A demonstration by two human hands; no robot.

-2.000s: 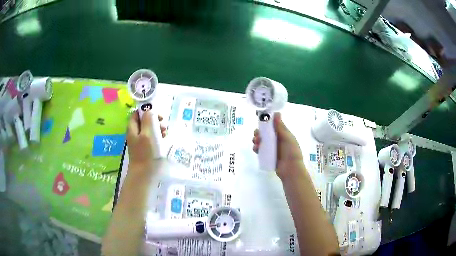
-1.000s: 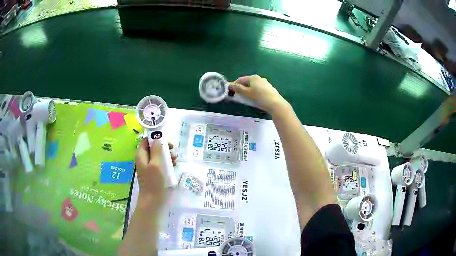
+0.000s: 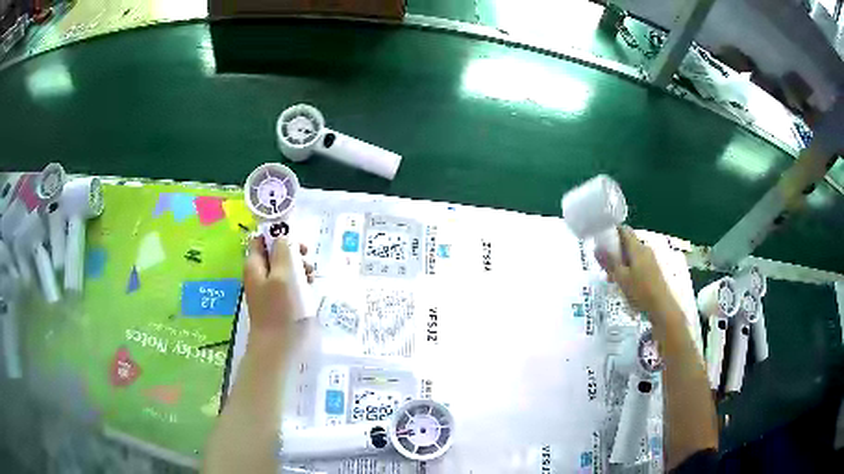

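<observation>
My left hand [image 3: 275, 282] grips the handle of a white handheld fan [image 3: 271, 192]; its open spoked ring faces up and marks show on its black oval window. My right hand [image 3: 639, 273] grips another white fan [image 3: 595, 205] by the handle, held above the right part of the printed white sheet [image 3: 500, 352]. A third fan [image 3: 366, 154] lies on the green conveyor belt, handle pointing right. A fourth fan [image 3: 423, 430] lies sideways on the sheet near the front. A fifth fan [image 3: 633, 417] lies on the sheet, partly behind my right forearm.
The conveyor belt [image 3: 435, 102] runs beyond the bench. A green "Sticky Notes" sheet [image 3: 157, 324] lies at left, with several fans [image 3: 79, 231] at its far left. Several more fans [image 3: 736, 324] lie at the right. A brown box [image 3: 305, 7] stands at the belt's far side.
The fan that was in my right hand now lies on the belt, let go. My right hand has moved right and taken the fan that lay at the sheet's upper right. My left hand keeps its fan.
</observation>
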